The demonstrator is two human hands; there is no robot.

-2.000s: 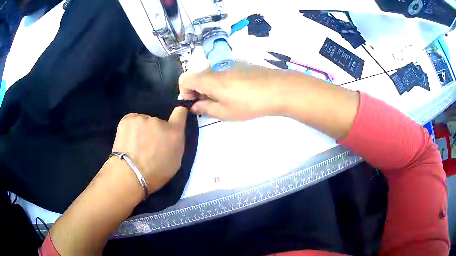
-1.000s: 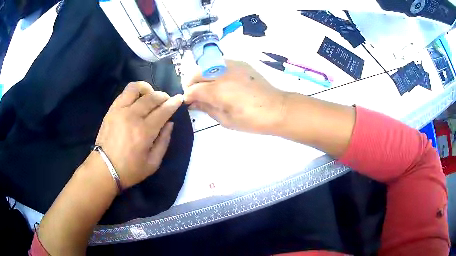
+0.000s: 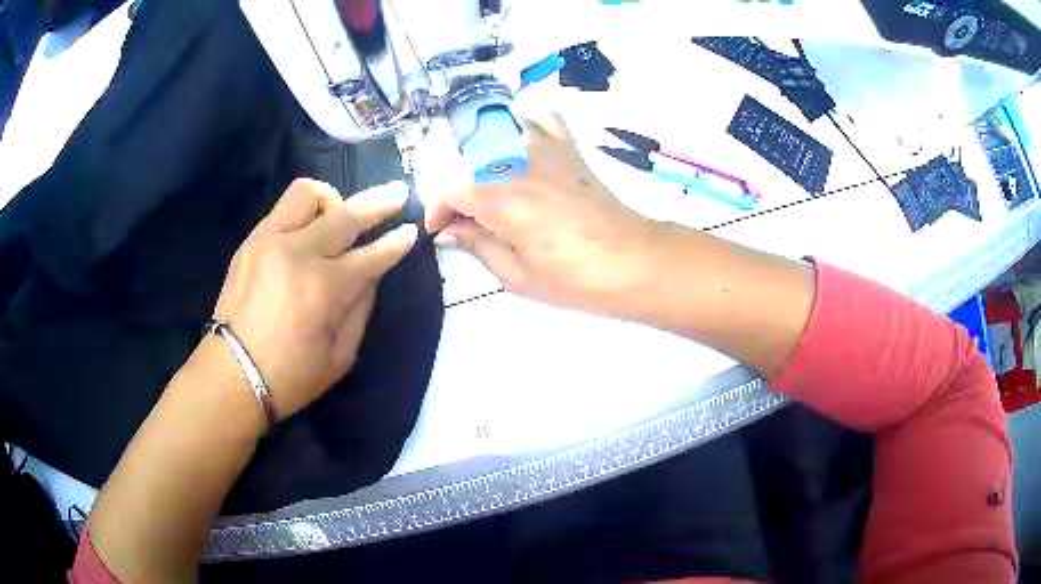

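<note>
The black fabric (image 3: 148, 251) lies on the white table, left of and below the sewing machine head (image 3: 331, 69). My left hand (image 3: 308, 280) rests on the fabric, its thumb and fingers spread, fingertips near the presser foot (image 3: 409, 154). My right hand (image 3: 542, 222) pinches the fabric's edge between thumb and fingers, just right of my left fingertips. The blue-grey cylinder (image 3: 493, 143) stands over the back of my right hand. The needle point is too small to make out.
Thread snips (image 3: 685, 171) with pink and light-blue handles lie right of my right hand. Printed black labels (image 3: 781, 143) and small black pieces (image 3: 586, 66) lie behind. Black strips (image 3: 767, 71) lie at upper right. A ruler strip (image 3: 548, 477) follows the near table edge.
Compared with two seconds ago, my left hand has moved left and its fingers have opened out. My right hand stays at the fabric edge, slightly lower.
</note>
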